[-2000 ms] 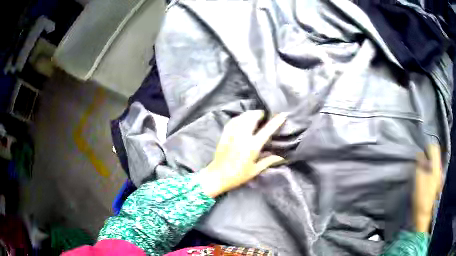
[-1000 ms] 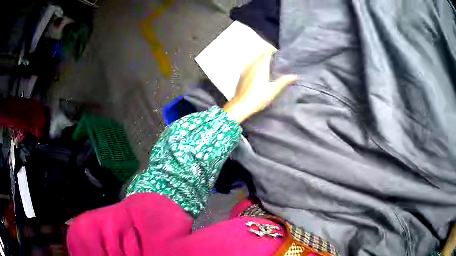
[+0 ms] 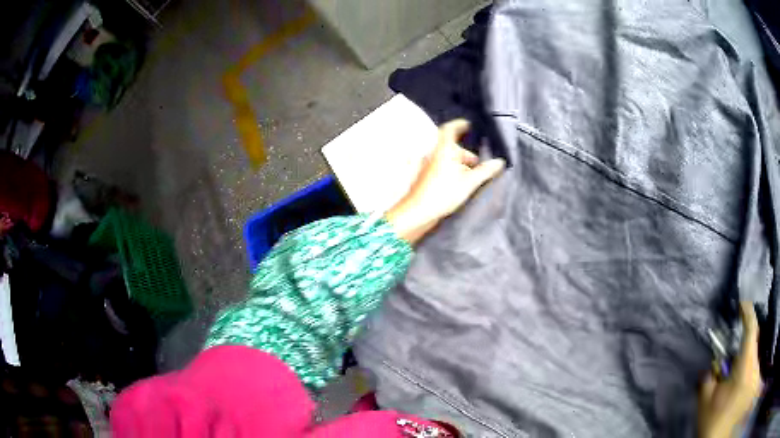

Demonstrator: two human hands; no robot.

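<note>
A denim garment [image 3: 590, 214] lies spread with its grey inside up, seams showing across it. My left hand [image 3: 445, 184] is at its left edge, fingers bent and apart; whether the fingertips pinch the cloth is hard to tell. My right hand [image 3: 734, 385] is at the lower right, partly blurred, holding small thread snips [image 3: 720, 349] with metal blades and a bluish handle over the garment's right side.
A pale table corner [image 3: 368, 162] shows beside my left hand, with dark denim [image 3: 445, 81] behind. A blue bin [image 3: 278, 218] is below. A green basket [image 3: 154, 269] stands on the grey floor, with a yellow line [image 3: 244, 111]. A pale block-like surface [image 3: 385, 26] is at the top.
The view has swung left from the first frame. The garment lies flatter and further right, baring the pale corner. My left hand is now at the garment's left edge; the snips now show.
</note>
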